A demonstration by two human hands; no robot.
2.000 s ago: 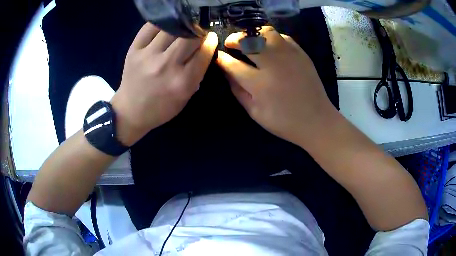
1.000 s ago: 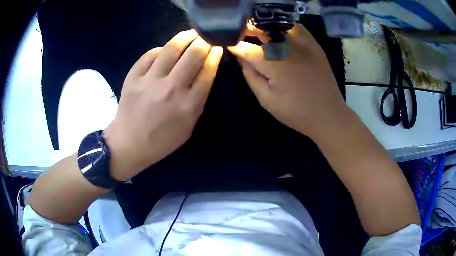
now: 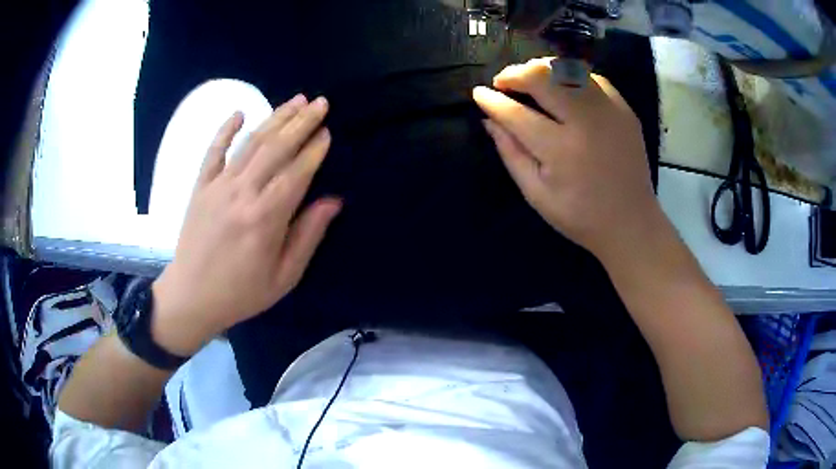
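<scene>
A black garment panel (image 3: 403, 201) covers the middle of the table and hangs towards my lap. A fold or seam line runs across it near the lit needle area. My left hand (image 3: 257, 201) lies on the panel at the left, fingers apart and holding nothing. My right hand (image 3: 568, 147) is on the panel just below the sewing machine head (image 3: 573, 37), with thumb and index finger close together at the right end of the fold. Whether they pinch cloth cannot be told. The presser foot area (image 3: 478, 25) is partly in view at the top.
Black scissors (image 3: 742, 211) lie on the table (image 3: 687, 220) at the right. A white rounded shape (image 3: 183, 137) shows beside the panel at the left. A blue basket (image 3: 784, 353) is below the right table edge. Striped cloth (image 3: 64, 339) lies at the lower left.
My left hand has moved left and down, away from the needle, and its fingers have spread. My right hand stays near the machine head. The panel's surface near the needle is now uncovered.
</scene>
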